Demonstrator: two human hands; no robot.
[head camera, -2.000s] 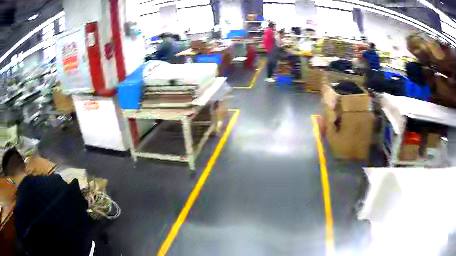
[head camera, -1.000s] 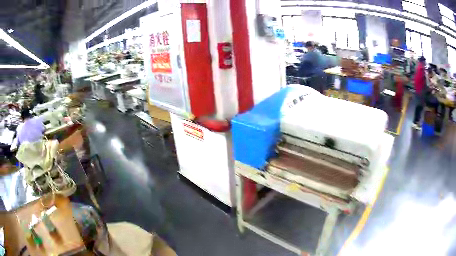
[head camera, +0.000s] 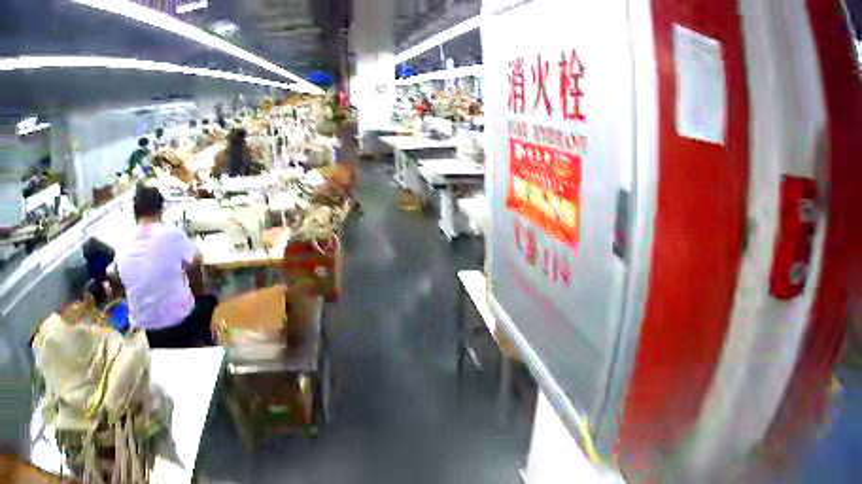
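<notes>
No hand of mine is in the picture. Nearest in front, at the right, stands a white and red fire hydrant cabinet (head camera: 567, 312) with red Chinese lettering. At the lower left, a heap of cream bag bodies (head camera: 94, 369) with long hanging straps lies on a white table (head camera: 194, 388). An open brown cardboard box (head camera: 250, 321) stands on a small table beyond it.
A grey aisle (head camera: 387, 302) runs ahead between the tables and the cabinet. A person in a pale shirt (head camera: 159, 274) sits at the left by a white sewing machine (head camera: 227, 222). White tables (head camera: 449, 170) line the aisle's right side. Brown and cream pieces (head camera: 321, 213) are piled along its left.
The view has swung left and moved closer to the hydrant cabinet. The covered stack on its stand has left the picture at the right. The seated person and cream bag bodies show more fully.
</notes>
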